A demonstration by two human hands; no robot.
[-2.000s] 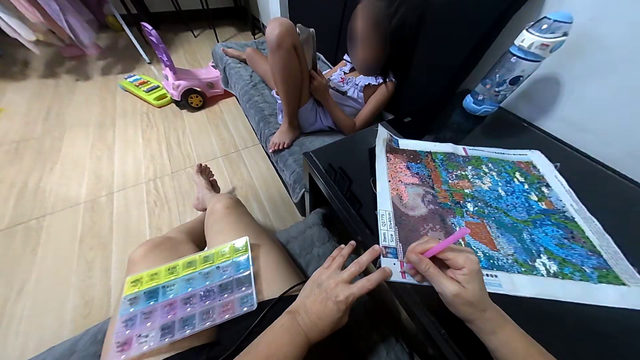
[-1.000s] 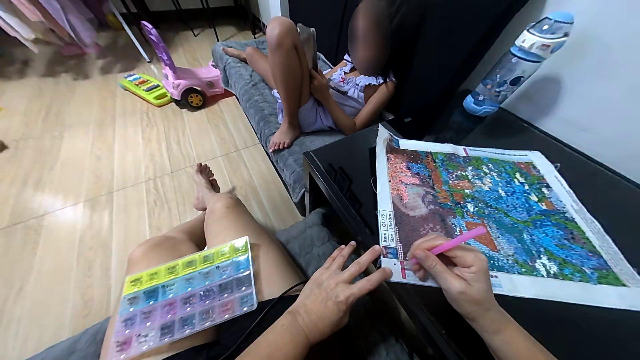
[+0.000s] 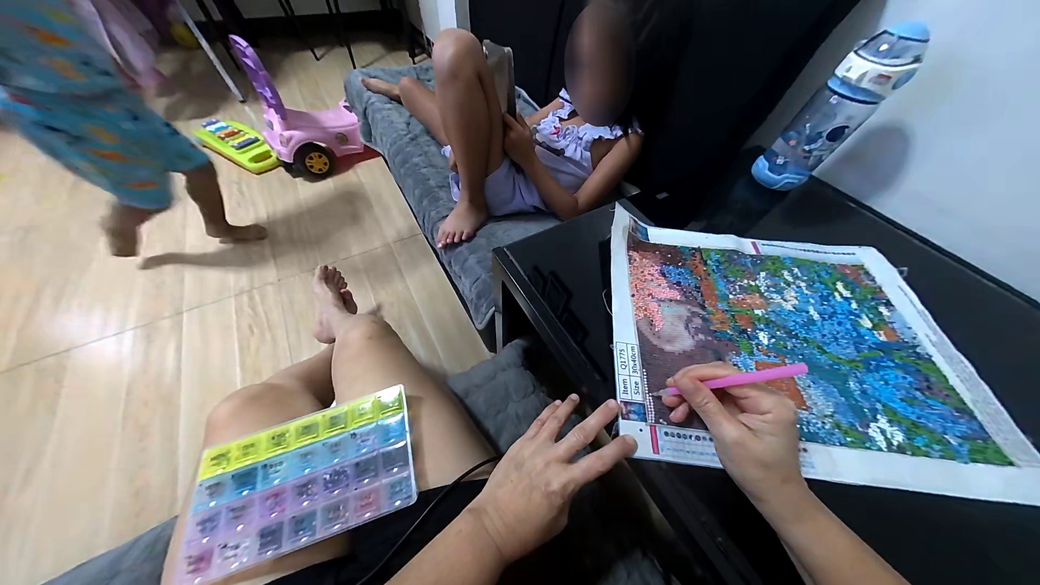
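Observation:
A diamond painting canvas (image 3: 812,333) lies on a black table, partly covered with small coloured drills. My right hand (image 3: 743,426) holds a pink applicator pen (image 3: 747,376), its tip touching or just above the canvas near its left edge. Spread fingers of my left hand (image 3: 552,471) reach the canvas's lower left corner, with the fingertips at its white border; this hand grips nothing. Across my thighs rests a clear compartment case (image 3: 301,487) of coloured drills, with a yellow row at the top and blue and purple rows below.
A water bottle (image 3: 841,106) stands at the back of the black table (image 3: 552,244). One person (image 3: 520,171) sits on a grey cushioned seat (image 3: 406,154). Another person (image 3: 106,122) is on the floor at the left, near a pink ride-on toy (image 3: 313,134) and a toy xylophone (image 3: 236,146).
A person in blue patterned clothes has come into view at the left. The pen in my right hand has tilted lower, its tip now a little higher along the canvas's left edge. My left hand has stayed in place.

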